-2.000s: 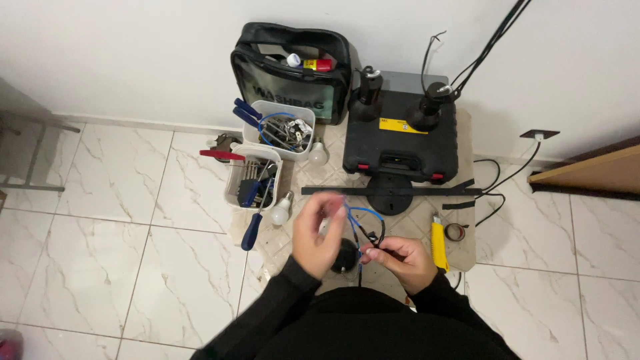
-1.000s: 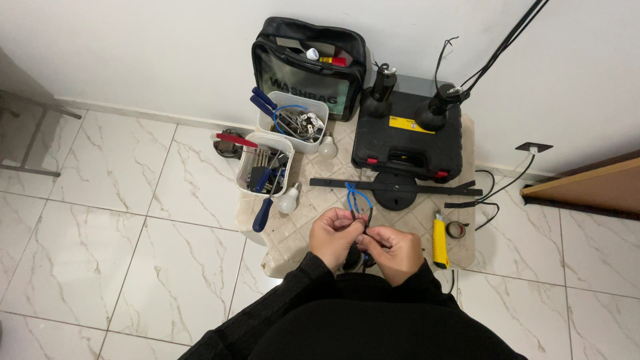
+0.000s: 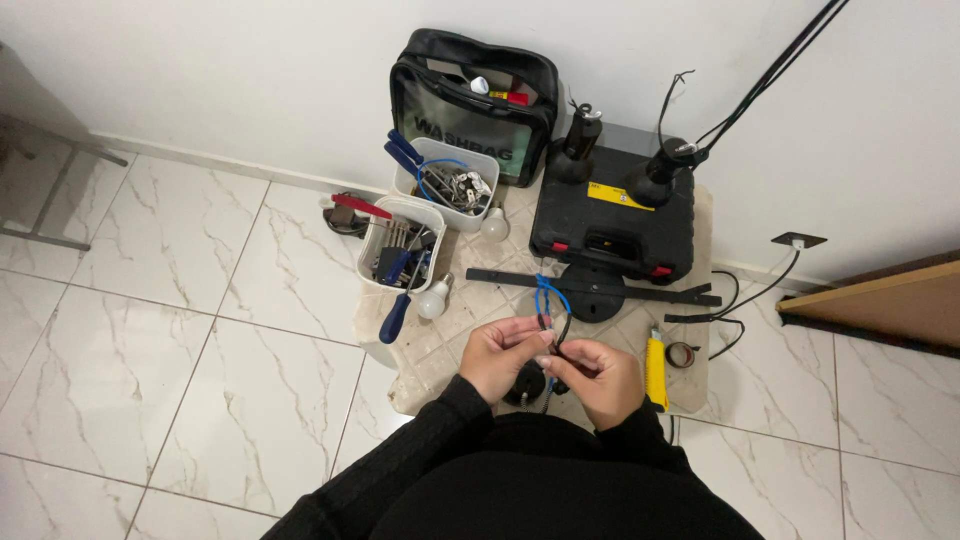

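My left hand (image 3: 504, 356) and my right hand (image 3: 600, 375) meet over the near part of the table, both pinching blue and black electrical wires (image 3: 568, 301). Fingertips cover the spot where the wires come together. Beyond the hands, the blue loop overlaps a black flat bar (image 3: 501, 278) with a round black plate (image 3: 592, 294). Below the fingers, a black round fitting (image 3: 527, 381) is partly hidden by my left hand. To the right lie a yellow utility knife (image 3: 656, 371) and a roll of dark tape (image 3: 680, 355).
Two plastic tubs (image 3: 489, 217) (image 3: 367, 268) hold screwdrivers and small parts. Near them lie light bulbs (image 3: 494, 225) (image 3: 432, 301). A black tool case (image 3: 577, 217) carries two black lamp holders (image 3: 581, 139) (image 3: 660, 176). Behind stands a black bag (image 3: 480, 127). Cables hang at the right.
My left hand, raised and apart from my right hand two seconds ago, has come down beside it at the wires. Both hands have stayed close together since one second ago.
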